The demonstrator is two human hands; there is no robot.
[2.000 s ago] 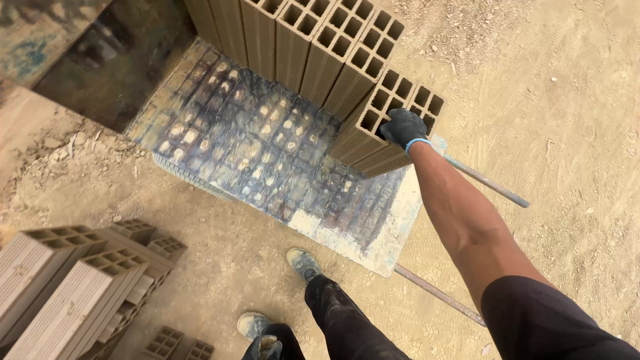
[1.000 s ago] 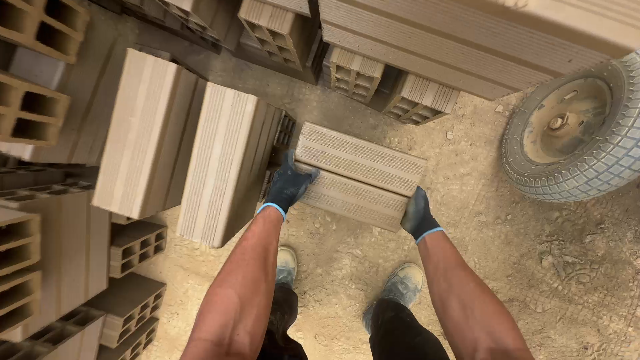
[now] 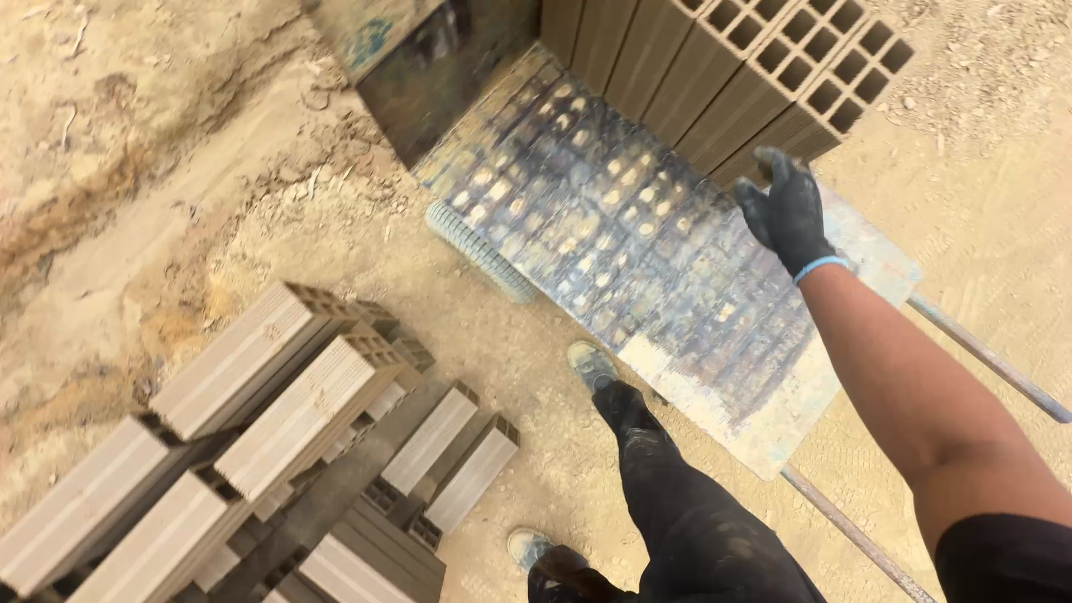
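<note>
My right hand [image 3: 783, 209], in a dark glove with a light blue cuff, reaches over the worn flat bed [image 3: 586, 226] of a handcart. Its fingers are apart and hold nothing; they are close to the near end of a row of hollow clay bricks [image 3: 745, 100]. Whether the fingertips touch the last brick cannot be told. The bricks stand on end, side by side, with their square cells facing up. My left hand is out of view.
The cart's two metal handles [image 3: 988, 356] stick out at the lower right. A ribbed tyre [image 3: 477, 251] shows beside the bed's left edge. Stacked hollow bricks [image 3: 293, 410] lie at the lower left. My shoes [image 3: 593, 366] stand on sandy ground between stack and cart.
One second ago both my hands were on a pair of bricks near the ground; now my right hand is empty over the cart and my left is out of view. The view has swung widely.
</note>
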